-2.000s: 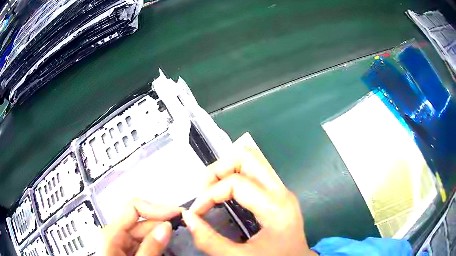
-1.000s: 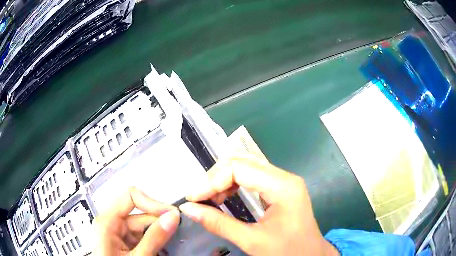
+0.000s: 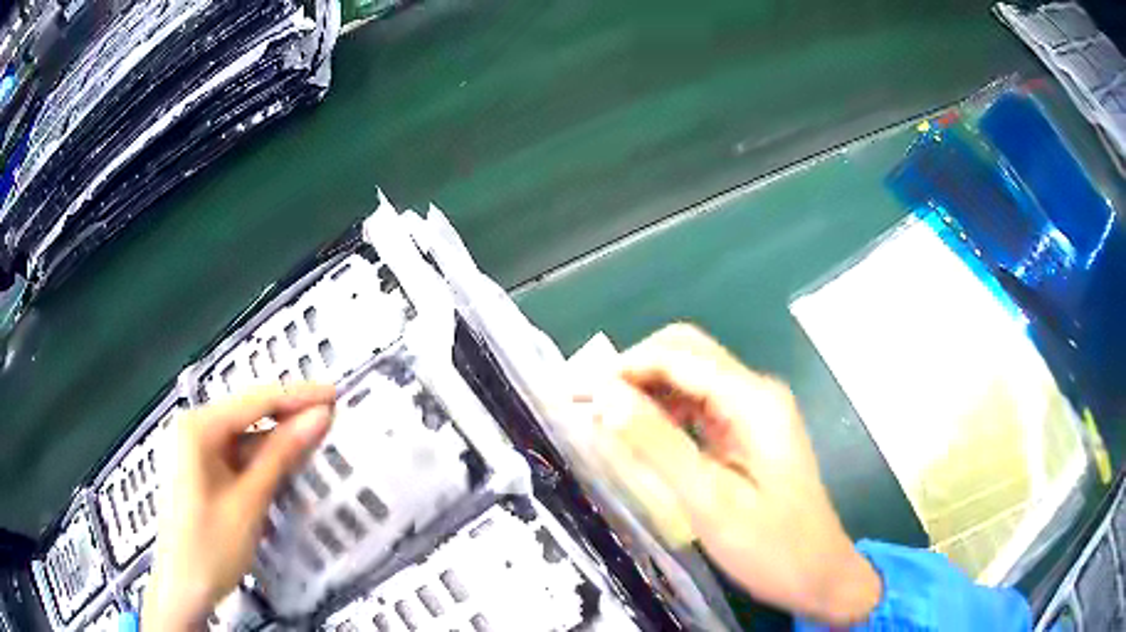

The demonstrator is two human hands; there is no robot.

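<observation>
A silver-white device frame [image 3: 414,432], slightly blurred, lies over a pocket of the black blister tray [image 3: 509,463]. My left hand [image 3: 229,494] is at its upper left edge, thumb and forefinger close together; whether they grip anything is unclear. My right hand [image 3: 766,482] is beyond the tray's right side, over the narrow pale adhesive sheet [image 3: 595,351], most of which it hides. Its fingertips are blurred, and I cannot tell whether they hold an adhesive piece. Other device frames [image 3: 296,333] sit in neighbouring pockets.
A whitish ragged interleaf [image 3: 426,266] edges the tray. A filled tray stack [image 3: 173,111] is at the upper left. Spare yellowish sheets [image 3: 938,395] lie at the right, below crumpled blue film [image 3: 1050,173]. Another grey-white stack [image 3: 1068,62] is at the upper right. The green surface [image 3: 617,136] runs behind.
My hands have moved apart from their fingertip-to-fingertip pose. The left went up and left, the right moved right to the adhesive sheet. A slotted frame face now shows where plain white was.
</observation>
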